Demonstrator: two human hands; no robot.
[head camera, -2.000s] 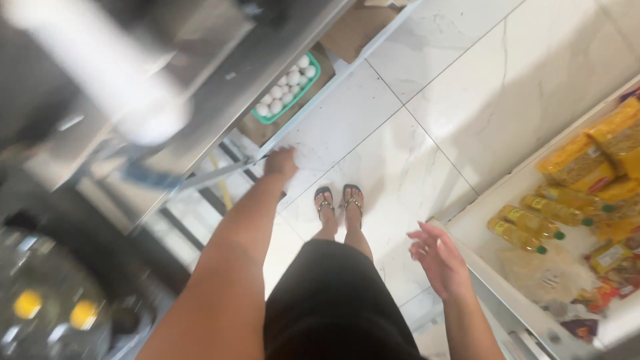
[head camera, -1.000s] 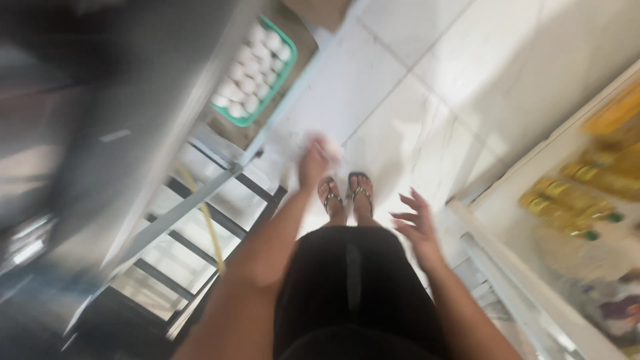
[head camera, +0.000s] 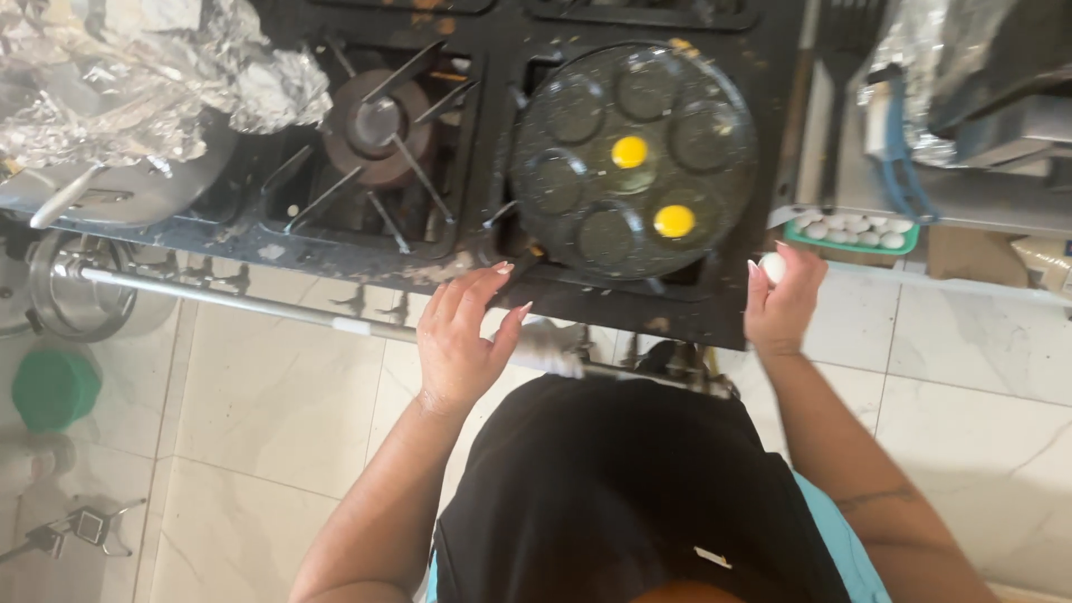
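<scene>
My right hand (head camera: 783, 306) is closed around a white egg (head camera: 772, 268), beside the front right corner of the gas stove. My left hand (head camera: 465, 335), empty with fingers apart, hovers at the stove's front edge near the pan's handle. A round dark pan with several round wells (head camera: 586, 201) sits on a burner between and beyond the hands. Clear egg white spreads over it, with one yolk (head camera: 629, 152) near its centre and another yolk (head camera: 674, 221) toward its lower right.
An unused burner grate (head camera: 381, 126) is left of the pan. Crumpled foil (head camera: 151, 84) covers a metal pot (head camera: 167, 188) farther left. A green tray of eggs (head camera: 850, 244) sits at right, below a counter with a black slotted turner (head camera: 829, 126). A towel (head camera: 548, 347) hangs on the front rail.
The view has swung from the floor and shelves to the stove. My right hand, earlier near the right-hand shelf, is now by the stove corner with an egg in it.
</scene>
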